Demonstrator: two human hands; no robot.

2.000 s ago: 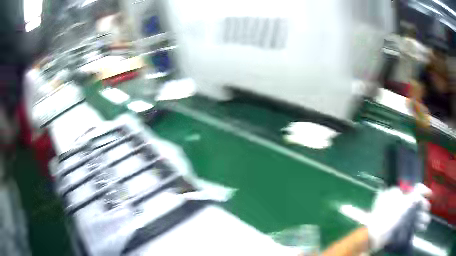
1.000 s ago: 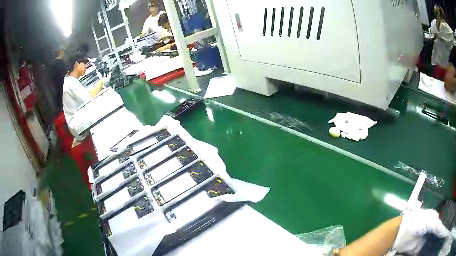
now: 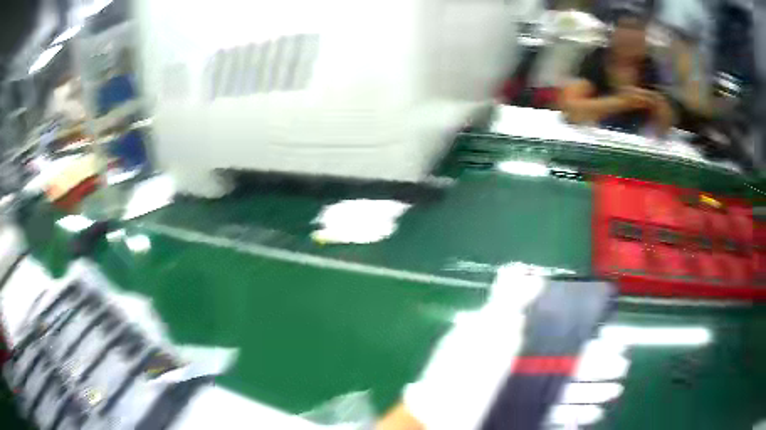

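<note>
My left hand (image 3: 479,361), in a white glove, is at the lower centre-right and blurred. It is shut on a dark stack of frames (image 3: 550,323) with a red band across it. The thumb lies along the left side and white-gloved fingertips show on the right side; they look like the same hand's. The stack is tilted above the green belt, its lower end cut off by the picture's edge. My right hand is not in view. A blurred tray (image 3: 88,353) with rows of dark frames lies at the lower left, on a white sheet.
A red compartmented tray (image 3: 680,239) is at the right beyond the near belt (image 3: 311,327). A crumpled white cloth (image 3: 361,220) lies before the large pale machine (image 3: 311,84). Clear plastic (image 3: 340,410) is at the bottom edge. A person (image 3: 621,84) sits at the far side.
The view has swung right, so tray, machine and cloth shift left in the picture. The red tray and seated person now show. My left hand and the dark stack show more fully.
</note>
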